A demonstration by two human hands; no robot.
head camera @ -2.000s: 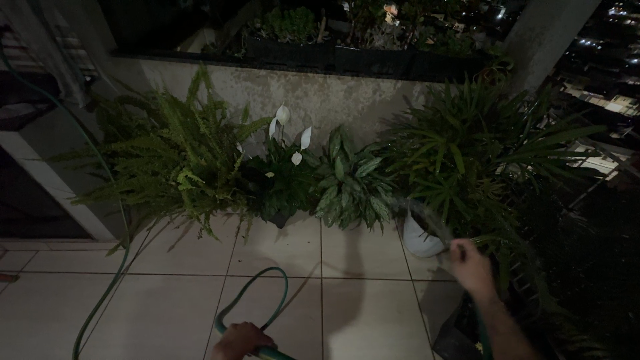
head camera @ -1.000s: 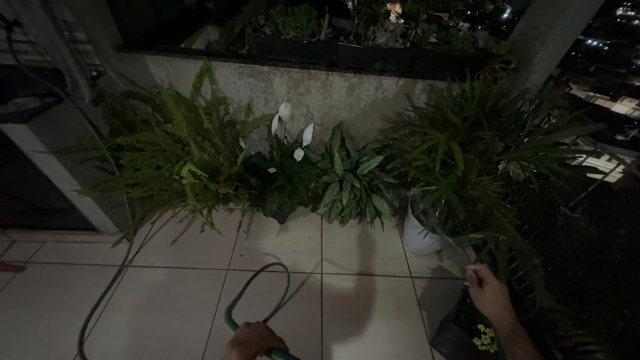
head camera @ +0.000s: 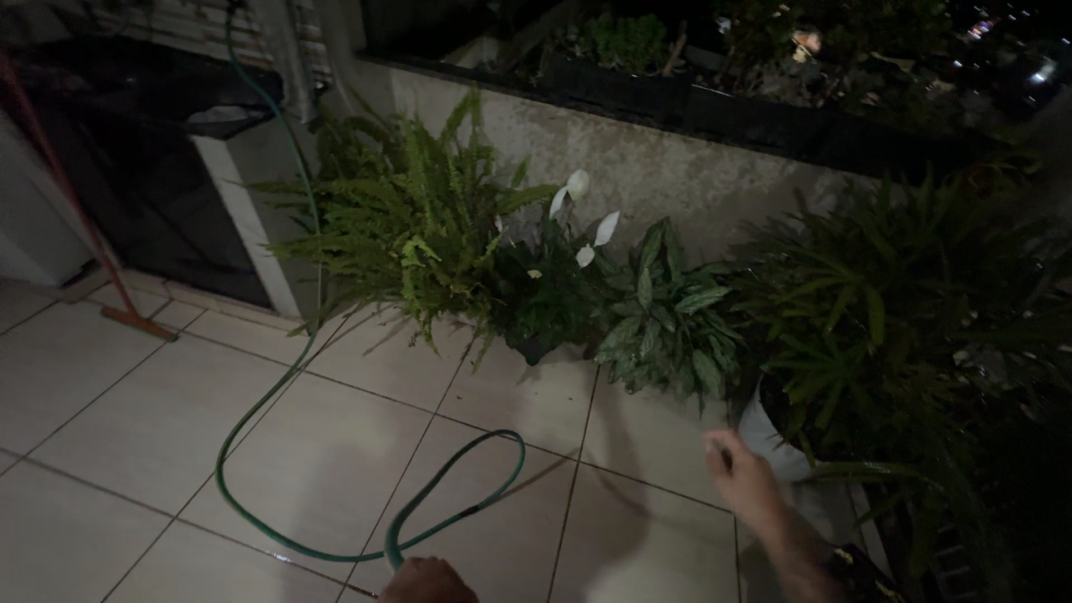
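My left hand (head camera: pixel 429 581) is closed around a green garden hose (head camera: pixel 266 526) at the bottom edge. From there the hose makes a loop over the tiles, then runs left and up past the fern. My right hand (head camera: pixel 737 469), fingers curled, is at the lower right, just left of a white pot (head camera: pixel 766 431); a faint streak, apparently water, rises near its fingertips, and whatever lies inside its grip is too dark to tell. Above it stands a plant with variegated leaves (head camera: pixel 666 322). Beside that are a peace lily with white blooms (head camera: pixel 578 226) and a large fern (head camera: pixel 410 218).
A low wall (head camera: pixel 662 176) carries dark planters (head camera: pixel 754 126). A large leafy plant (head camera: pixel 871 301) spreads over the right side. On the left, a squeegee or broom with a red handle (head camera: pixel 63 180) leans by a dark-topped counter (head camera: pixel 239 167). Pale floor tiles (head camera: pixel 352 444) lie in front.
The view has swung left, bringing the red-handled tool into sight. My right hand has moved from the right of the white pot to its left. My left hand keeps hold of the hose.
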